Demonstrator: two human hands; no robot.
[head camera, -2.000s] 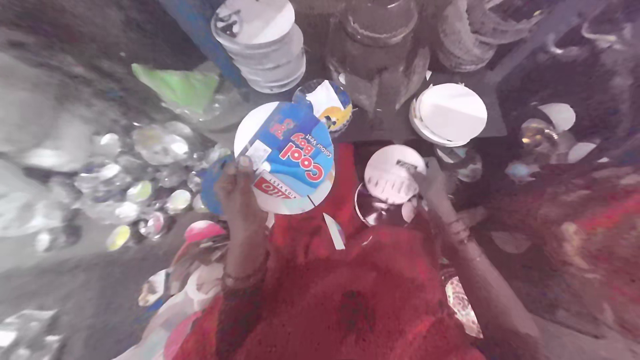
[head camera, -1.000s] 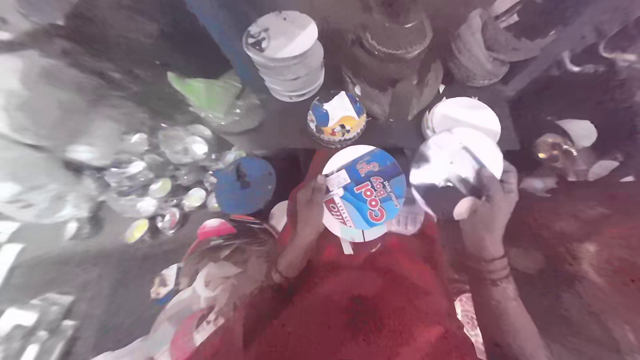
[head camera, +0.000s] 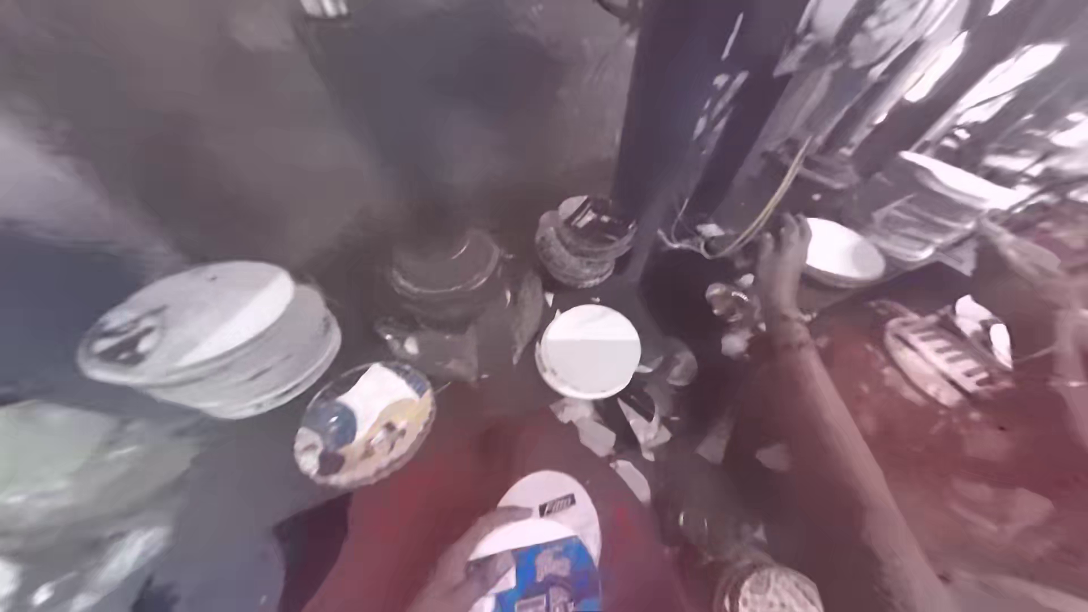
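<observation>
My left hand (head camera: 472, 552) holds a blue-and-white printed disc (head camera: 557, 569) over my lap; a white disc (head camera: 552, 501) with a small dark label shows behind it. My right hand (head camera: 784, 251) is stretched out to the right, its fingers at the left edge of a round white disc or lid (head camera: 843, 251). Blur hides whether they grip it. Between my hands stands a small stack of white discs (head camera: 590, 353). Left of that is a round container (head camera: 365, 425) with printed blue and yellow pieces.
A stack of round lids (head camera: 246, 340) stands at the left. Behind are a large jar-like vessel (head camera: 450, 289) and a smaller round pot (head camera: 582, 246). Scraps (head camera: 642, 425) lie near the white stack. A yellowish cable (head camera: 782, 191) hangs by a dark post. Another person's arm (head camera: 1041, 263) shows at the right.
The view has swung strongly. My right hand, which held a pale disc over my lap one second ago, now reaches out to the far right. My left hand still holds the printed disc.
</observation>
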